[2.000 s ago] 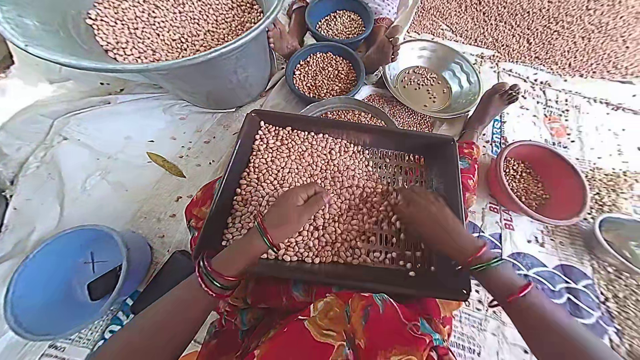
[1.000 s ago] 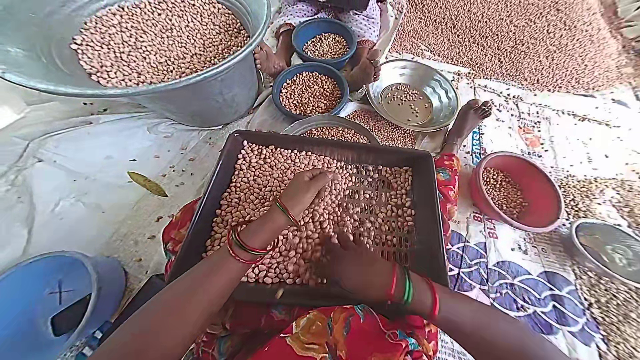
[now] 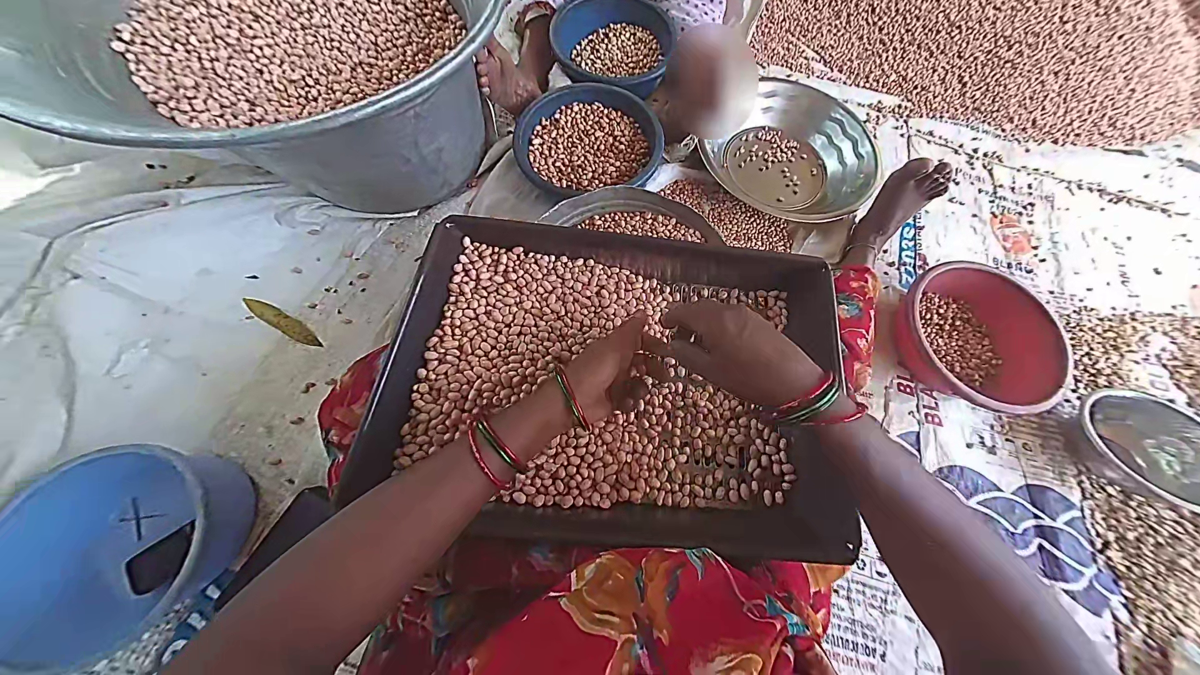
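A black slotted plastic tray (image 3: 825,487) rests on my lap, on red floral cloth (image 3: 647,609). Pinkish-brown nuts or beans (image 3: 525,319) cover most of its bottom, thinner at the right, where slots show. Over the middle of the tray is my left hand (image 3: 614,366), fingers curled and bangles on the wrist. Just right of it, my right hand (image 3: 736,347) reaches in from the right with bent fingers, the fingertips of both hands close together or touching. Whether either hand holds a nut is too small to tell.
A large metal tub (image 3: 375,150) of nuts stands upper left. Beyond the tray are blue bowls (image 3: 525,141), a steel basin (image 3: 848,141) and another person's feet (image 3: 506,80). A red bowl (image 3: 1041,356) and metal bowl (image 3: 1125,450) lie right, a blue tub (image 3: 66,562) lower left.
My right hand has moved up from the tray's near part, where it was a second ago, to beside my left hand. More slots showed at the upper right two seconds ago.
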